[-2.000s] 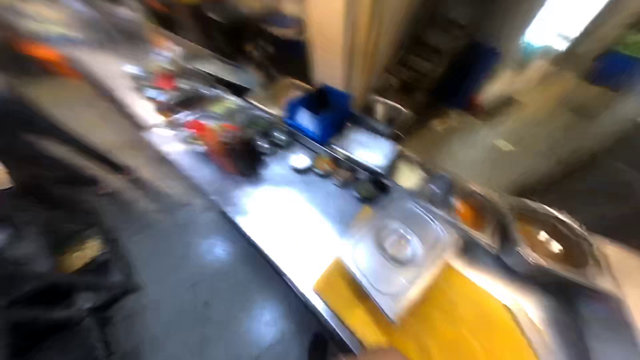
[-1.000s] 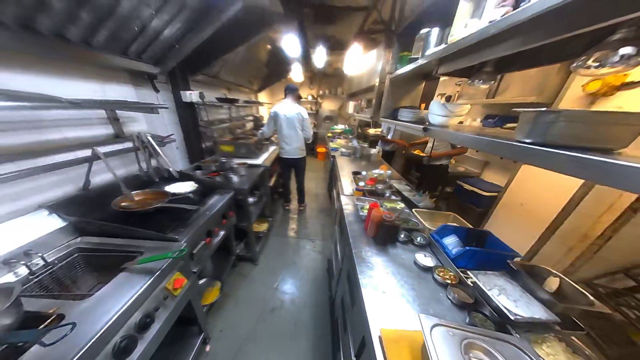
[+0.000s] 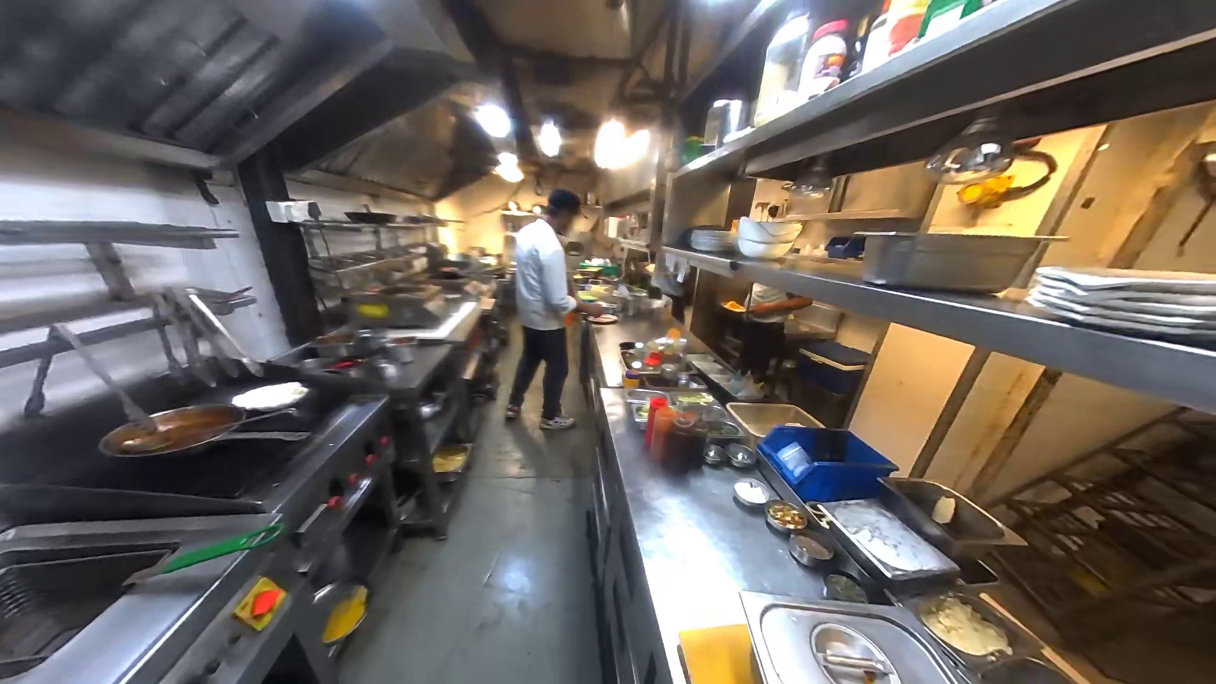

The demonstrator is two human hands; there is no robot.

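Observation:
Neither my left hand nor my right hand shows in the head view. Near the bottom right, a steel container lid (image 3: 845, 646) lies partly over a yellow cutting board (image 3: 714, 655). Small bowls, among them one of chopped food (image 3: 787, 516), line the steel counter (image 3: 665, 518). Farther back stand a red squeeze bottle (image 3: 655, 418) and darker sauce bottles (image 3: 686, 441). A blue plastic bin (image 3: 826, 464) is beside a white-topped tray (image 3: 888, 537). On the left cooktop, a pan of brown sauce (image 3: 176, 430) sits with a utensil in it, close to a white round item (image 3: 270, 395).
A floor aisle (image 3: 513, 560) runs between the cooking line and the counter. A person in a white jacket (image 3: 541, 285) stands at the far counter; another is partly visible behind the shelves. A steel shelf (image 3: 950, 313) holds plates and a pan. A green-handled tool (image 3: 220, 548) lies by the fryer.
The view has swung up from the counter and yellow board to the aisle. The person in the white jacket has turned toward the counter on the right.

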